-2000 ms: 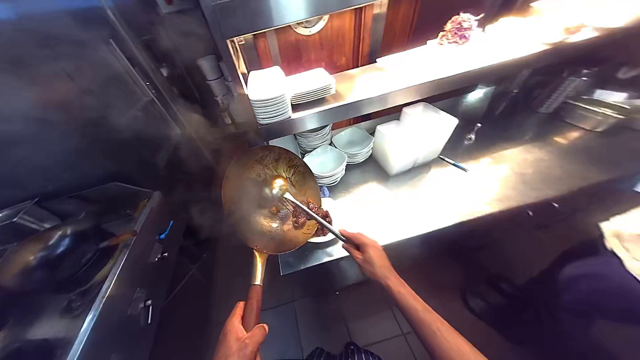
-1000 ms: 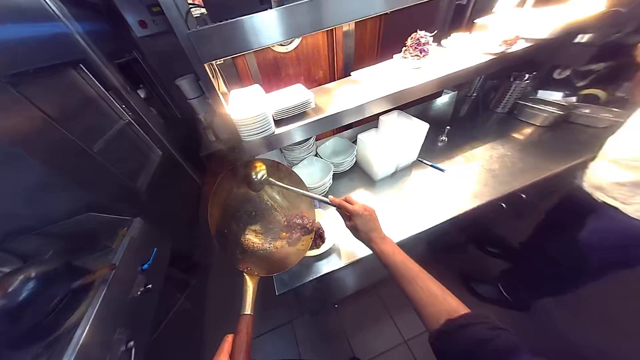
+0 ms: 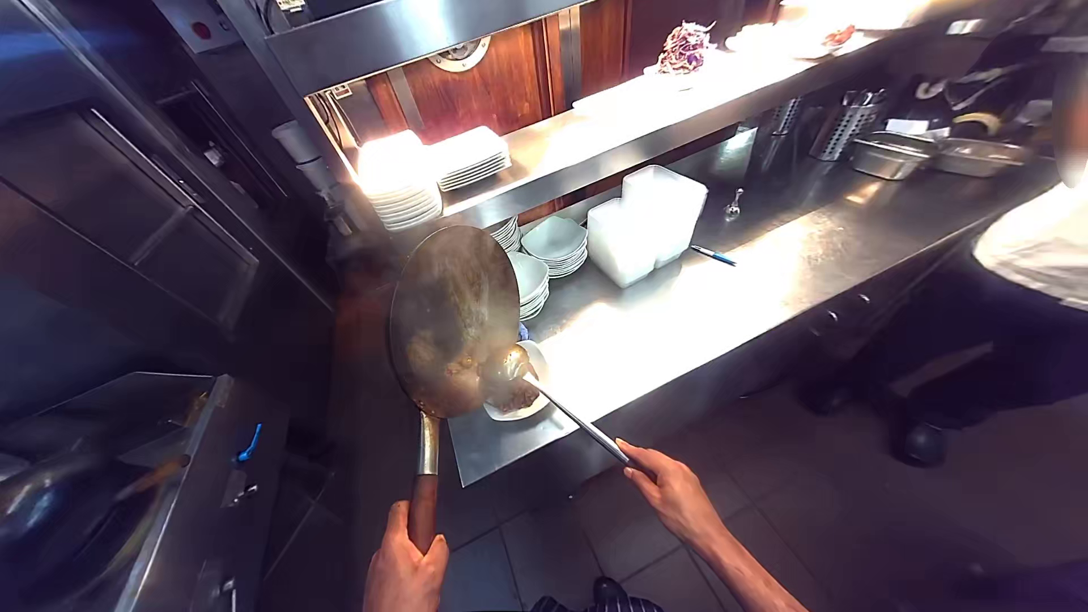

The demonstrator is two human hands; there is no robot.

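My left hand (image 3: pixel 406 561) grips the wooden handle of a steaming wok (image 3: pixel 455 314), tilted beside the corner of the steel counter. In my right hand (image 3: pixel 667 489) is the long handle of a metal ladle (image 3: pixel 510 363), its bowl at the wok's right rim, above a white plate or bowl (image 3: pixel 533 408). Dark, saucy food (image 3: pixel 512 397) lies in that white dish, partly hidden by the ladle. Some brown food or sauce shows in the lower part of the wok.
On the steel counter (image 3: pixel 680 327) stand stacked square bowls (image 3: pixel 557 240), white plastic containers (image 3: pixel 650 221) and a pen (image 3: pixel 712 255). Plates (image 3: pixel 467 157) are stacked on the shelf above. A stove (image 3: pixel 183 501) is at the left. A person (image 3: pixel 1003 314) stands at the right.
The wok has tipped more steeply, and the dark food earlier at its right edge now lies in the white dish. The ladle has come down from the wok's far rim to its right rim.
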